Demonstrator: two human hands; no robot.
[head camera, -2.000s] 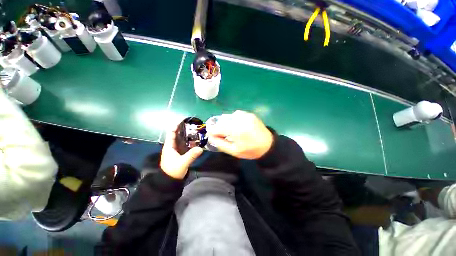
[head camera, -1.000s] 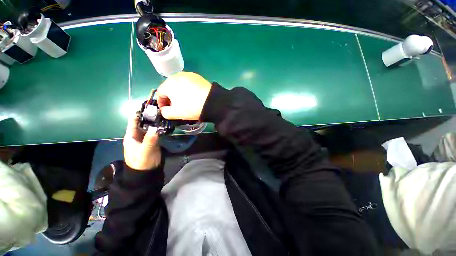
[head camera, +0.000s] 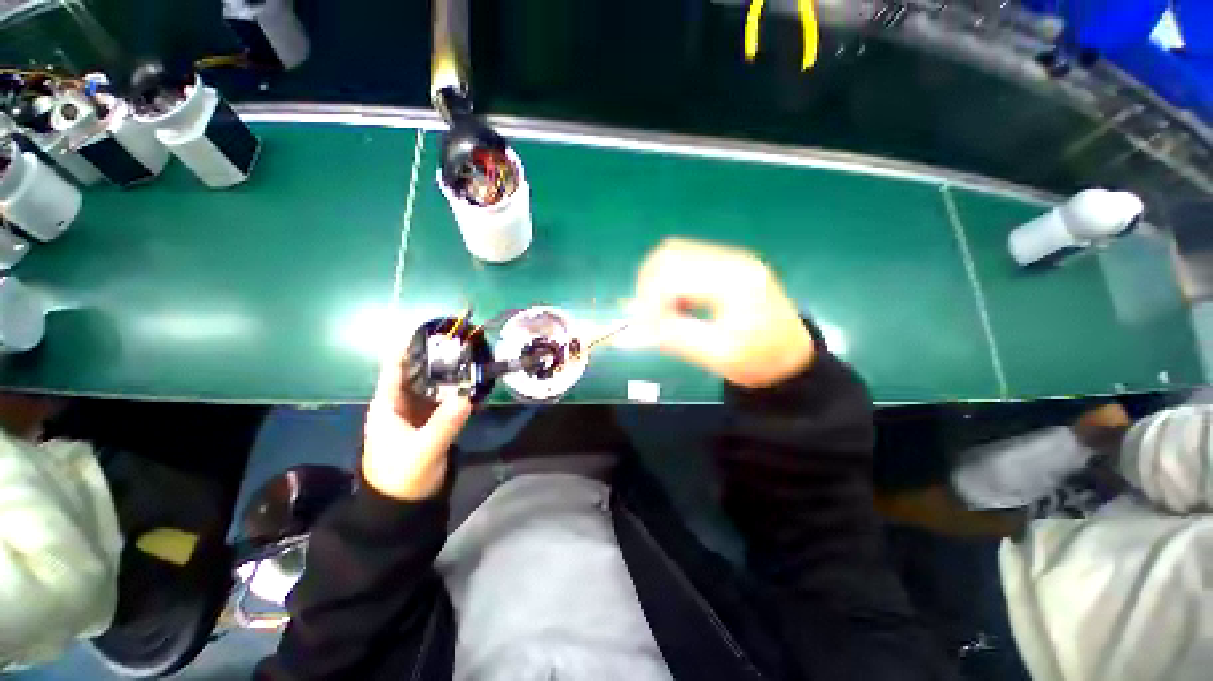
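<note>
My left hand (head camera: 410, 446) holds a black camera head (head camera: 443, 359), its open side with a silvery part and thin wires facing up. A dark cable joins it to a white housing (head camera: 543, 379) beside it at the bench's near edge, its round opening facing up. My right hand (head camera: 718, 309) is blurred, right of the housing, with its fingers closed on thin wires (head camera: 608, 334) that run toward the housing. Their tips are hidden by the fingers. A part-built unit (head camera: 492, 229), with a black head and red wires on a white housing, stands on the green bench behind.
Several white housings (head camera: 210, 138) with wires crowd the bench's left end. A white finished-looking unit (head camera: 1044, 240) lies at the right. Yellow-handled cutters (head camera: 808, 33) hang at the back. A bar-shaped fixture (head camera: 451, 60) ends behind the part-built unit. People's pale sleeves (head camera: 1111, 585) show at both sides.
My right hand has moved away from the black head to the right, drawing thin wires. The white housing's opening now shows between my hands. The camera view has also shifted.
</note>
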